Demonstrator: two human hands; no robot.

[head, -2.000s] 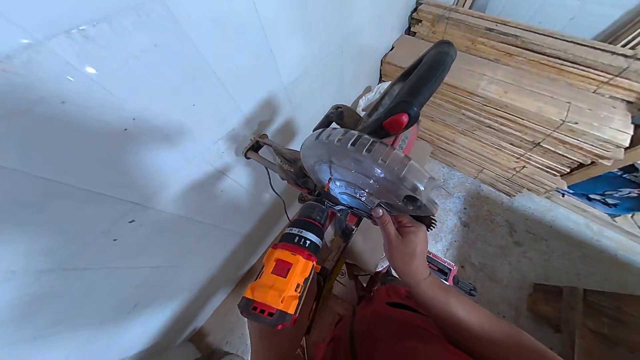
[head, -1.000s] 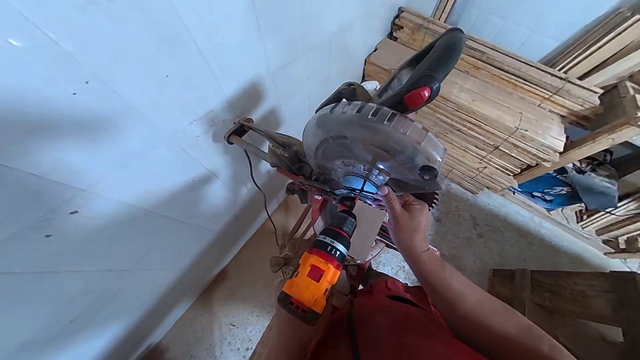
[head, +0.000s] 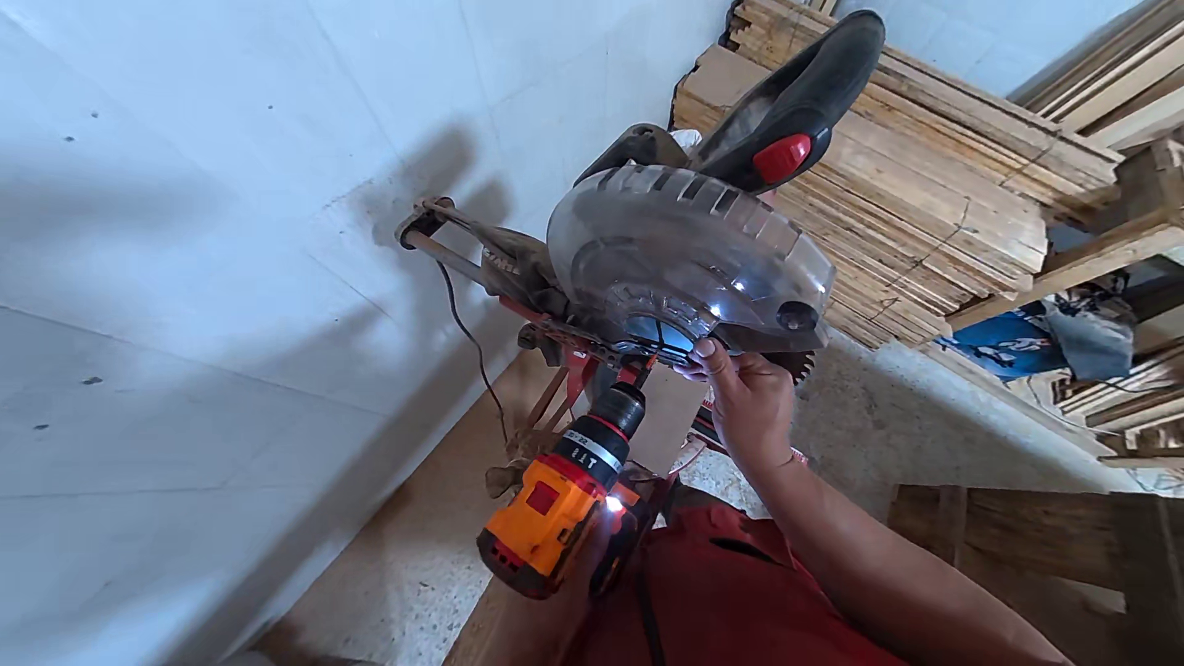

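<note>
A miter saw with a clear, dusty plastic blade guard (head: 684,250) and a black handle (head: 805,102) with a red trigger fills the middle of the view. Teeth of its circular blade (head: 803,364) show under the guard's right end. My left hand (head: 587,564), mostly hidden behind an orange and black cordless drill (head: 555,518), holds it by its grip. The drill's chuck points up at the guard's lower edge, its bit tip close to the metal parts there; contact cannot be told. With thumb and fingers, my right hand (head: 754,407) pinches the lower edge of the guard.
A pale wall (head: 231,277) stands close on the left, behind the saw's rails (head: 444,254) and a hanging black cord (head: 474,342). Stacked wooden boards (head: 925,194) lie at the upper right. Blue cloth (head: 1008,340) sits on a wooden rack; a wooden piece (head: 1036,536) is at the lower right.
The drill has swung from the saw's left side to a steeper angle, its front now nearer my right hand. My right hand stays at the guard's lower edge.
</note>
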